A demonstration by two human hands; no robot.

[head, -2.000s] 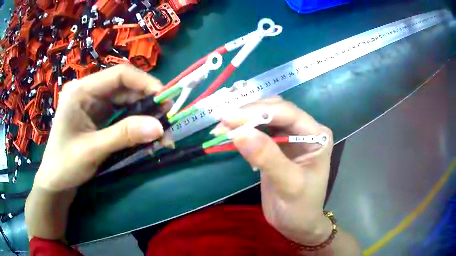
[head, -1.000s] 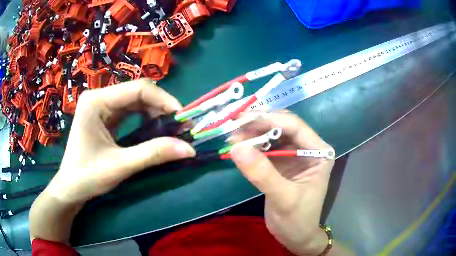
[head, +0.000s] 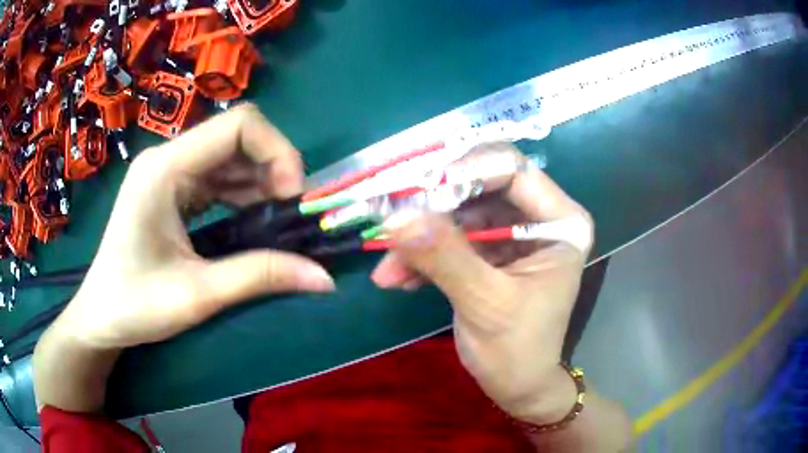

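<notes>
Several black cables (head: 266, 228) lie side by side across my left hand (head: 168, 239). Its fingers are curled over them, with the thumb below, slightly off the cables. Red, green and yellow cores (head: 376, 172) leave the cable ends toward the right, with white sleeves and blurred ring terminals. My right hand (head: 505, 274) holds the cores near their sleeved ends between thumb and fingers. One red core (head: 489, 235) with a white sleeve runs across its palm; its tip is blurred.
A pile of orange connectors (head: 164, 102) with short black leads covers the upper left. A steel ruler (head: 611, 84) runs along the green bench (head: 390, 71) behind the hands. A yellow line (head: 726, 367) marks the floor at lower right.
My left hand's thumb and fingers have spread wider around the cables. My right hand has closed over the upper cores too. The blue object at the top is no longer clearly seen.
</notes>
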